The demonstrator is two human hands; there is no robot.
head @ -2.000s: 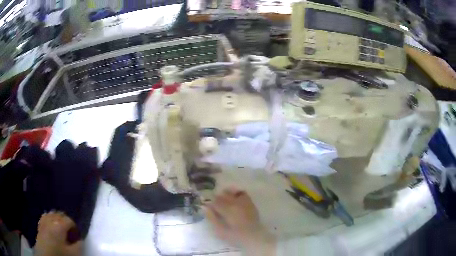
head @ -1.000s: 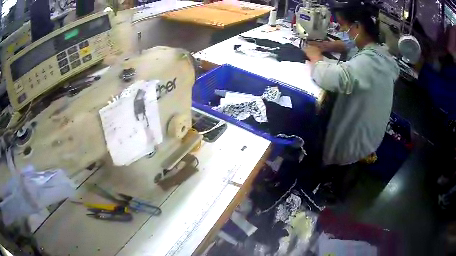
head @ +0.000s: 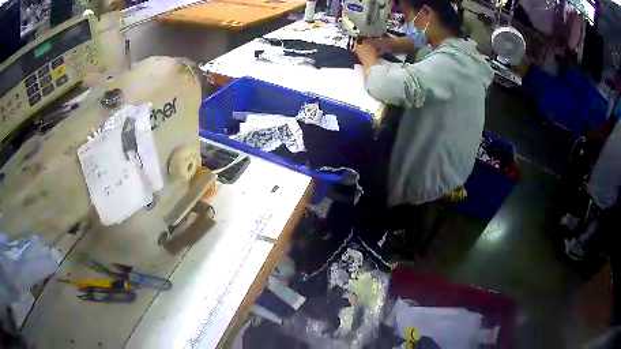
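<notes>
Neither of my hands is in the picture. The cream sewing machine [head: 48, 170] fills the left side, with its needle end out of view. A white paper label [head: 119, 167] hangs on its arm, beside the round handwheel [head: 184, 163]. Yellow-and-black thread snips [head: 102, 288] lie on the machine bed, touching or beside a second blue-grey tool [head: 146, 278]. The folded papers [head: 26, 266] show at the left edge. The beige control panel [head: 44, 71] stands at the upper left.
A blue bin [head: 231, 102] with dark and patterned pieces stands right of the table [head: 225, 272]. A person in a light hooded top [head: 439, 112] sews beyond it. A red container [head: 449, 293] with white material and loose scraps lie at the lower right.
The view has swung right, away from the needle area, and both my hands have left the picture. The machine and snips have shifted left in the view.
</notes>
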